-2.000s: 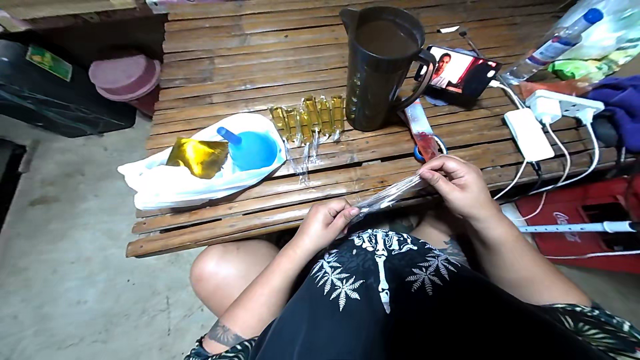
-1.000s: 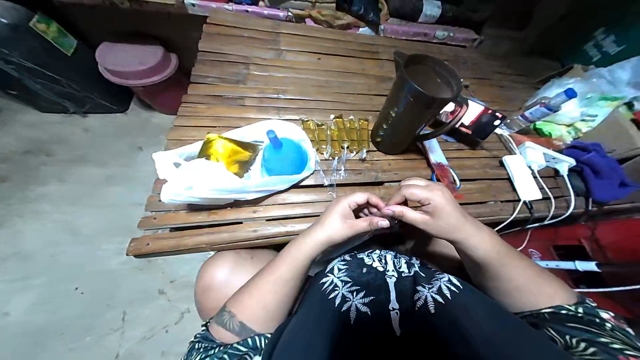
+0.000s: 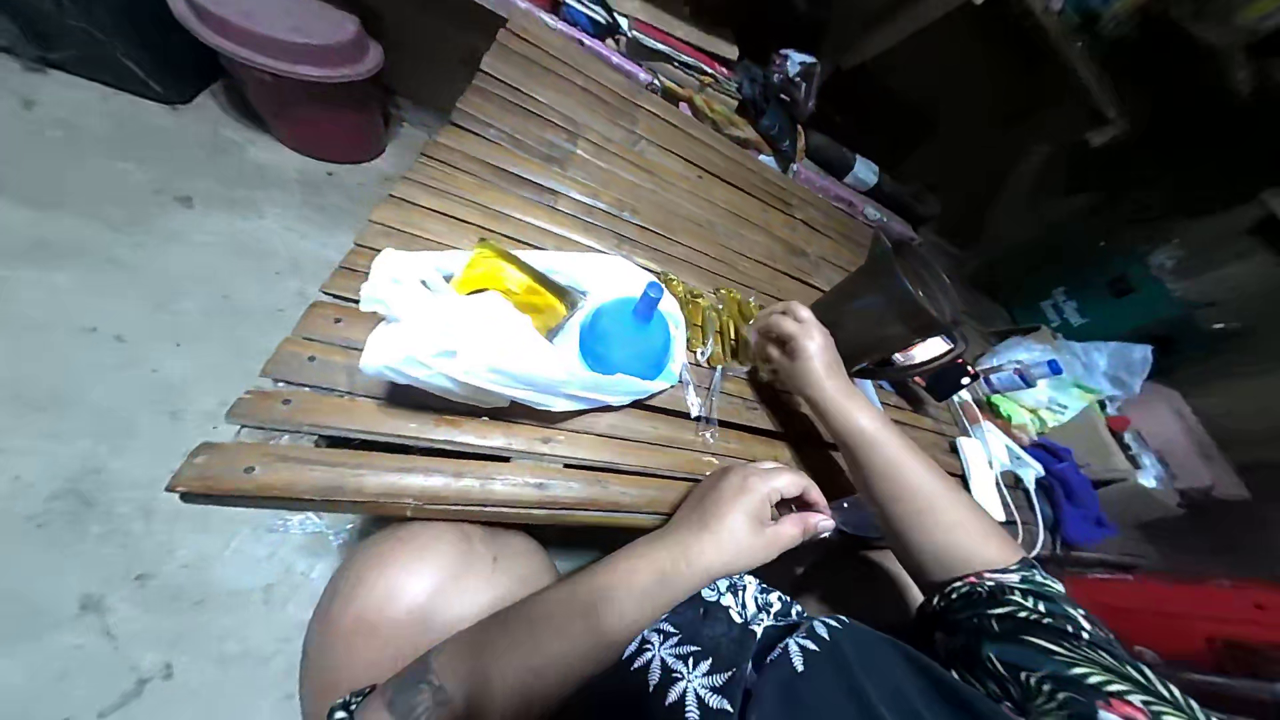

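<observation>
My left hand point(image 3: 755, 515) is over the near edge of the slatted table, thumb and fingertips pinched on what looks like thin clear plastic. My right hand point(image 3: 795, 350) reaches to the right end of a row of small oil-filled plastic packets point(image 3: 700, 315); whether it grips one is hidden. Left of the packets, a blue plastic funnel point(image 3: 625, 338), spout up, and a larger bag of yellow oil point(image 3: 515, 290) rest on a white plastic bag point(image 3: 450, 345). Thin clear empty plastic sleeves point(image 3: 710, 405) lie just in front of the packets.
A dark plastic pitcher point(image 3: 870, 310) stands beyond my right hand. Beside it are a lit phone point(image 3: 930, 355), a bottle with a blue cap point(image 3: 1020, 375), a white power strip point(image 3: 985, 470) with cables, and a purple cloth point(image 3: 1070, 495). A lidded maroon bin point(image 3: 310, 100) stands on the floor.
My hands were together a second ago; my right hand has moved away to the packets, while my left stays near the table's edge. The view has turned strongly.
</observation>
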